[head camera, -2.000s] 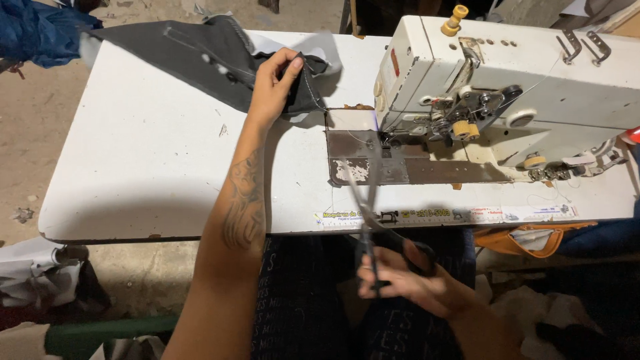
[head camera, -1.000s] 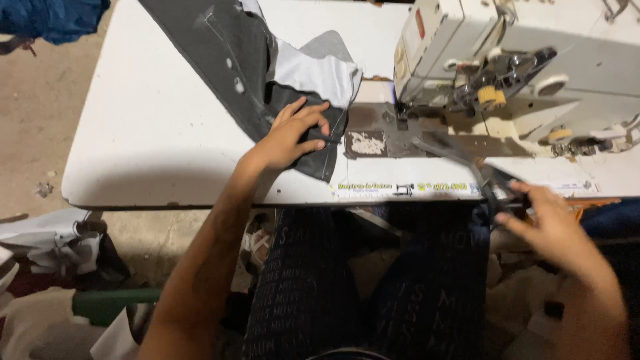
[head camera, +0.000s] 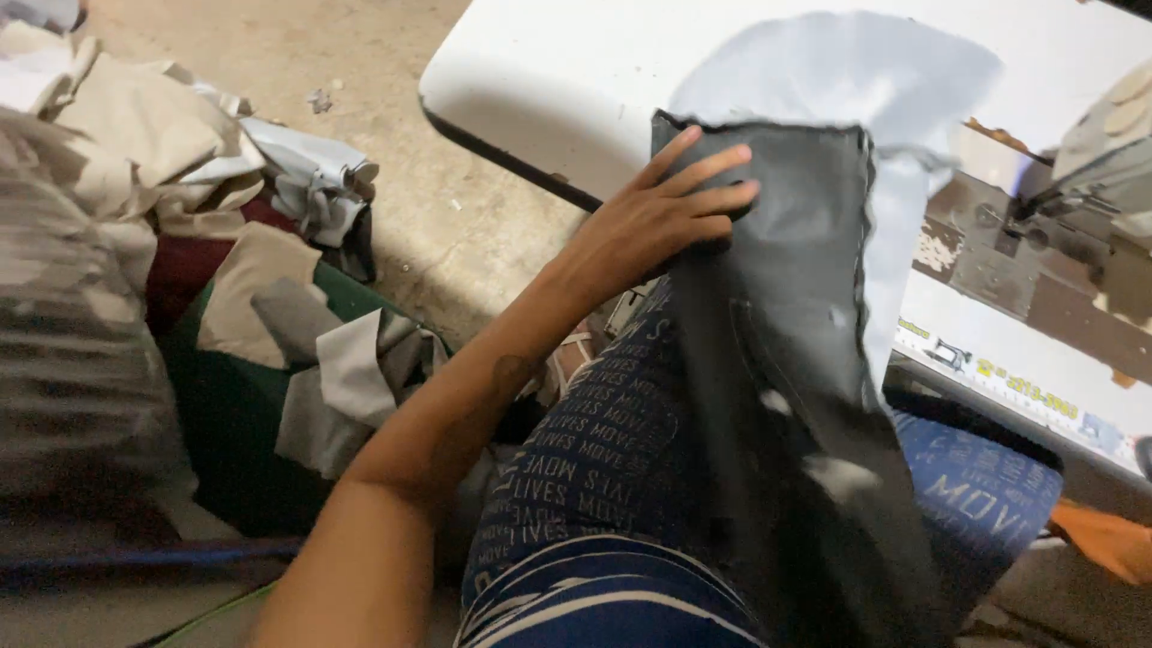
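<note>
My left hand (head camera: 670, 211) lies with spread fingers on a dark grey sewn fabric piece (head camera: 801, 261), near its upper left corner. The fabric hangs over the table's front edge and down across my lap. Part of it, pale grey-white fabric (head camera: 837, 67), lies on the white tabletop (head camera: 540, 81) behind and beside the dark part. To the right stands the sewing machine (head camera: 1116, 180), its needle area beside the pale fabric. My right hand and the scissors seen before are out of view.
On the left are a heap of beige and grey fabric scraps (head camera: 108, 135) and a green cloth (head camera: 207, 432) with more scraps on it. The table's front edge runs above my legs. An orange cloth (head camera: 1107, 540) hangs at the lower right.
The dark fabric, on the tabletop before, now hangs down over my lap under my left hand. My right hand with the scissors has left the view. The view has swung strongly to the left.
</note>
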